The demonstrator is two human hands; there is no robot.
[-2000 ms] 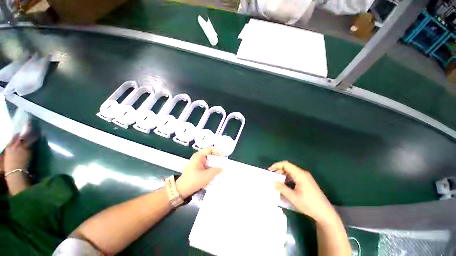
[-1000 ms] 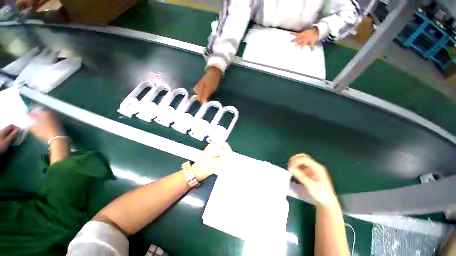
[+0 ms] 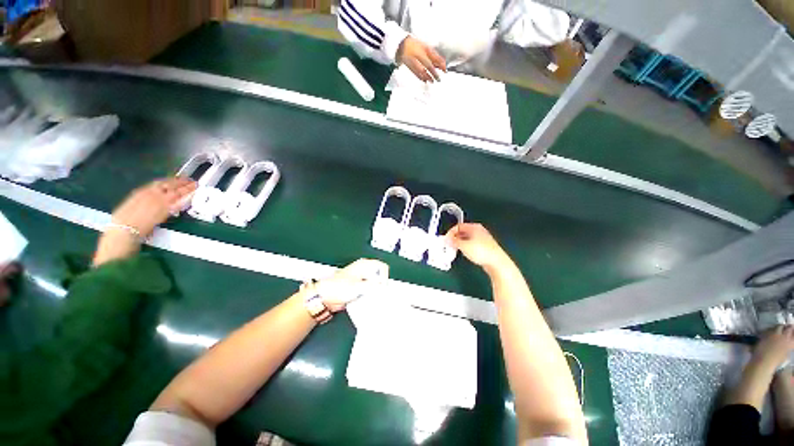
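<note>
Three white loop-shaped plastic housings [image 3: 418, 231] lie side by side on the dark green belt in front of me. My right hand [image 3: 474, 244] has its fingertips at the rightmost of these housings; whether a sticker is between the fingers cannot be seen. My left hand [image 3: 361, 280] is at the near rail, fingers closed on a white label sheet [image 3: 379, 305]. A stack of white label sheets [image 3: 416, 357] lies on the glossy green bench just below that hand.
Three more housings [image 3: 228, 190] lie at the left, touched by a green-sleeved worker's hand [image 3: 152, 209]. Whitish plastic bags [image 3: 65, 144] are far left. A person across the belt rests a hand on sheets [image 3: 453, 103]. Bubble wrap [image 3: 666, 396] and another person's arm are at right.
My right hand has reached forward onto a housing. The housings now lie in two separate groups of three. The opposite worker's hand has left the belt; the green-sleeved worker's hand has reached onto it.
</note>
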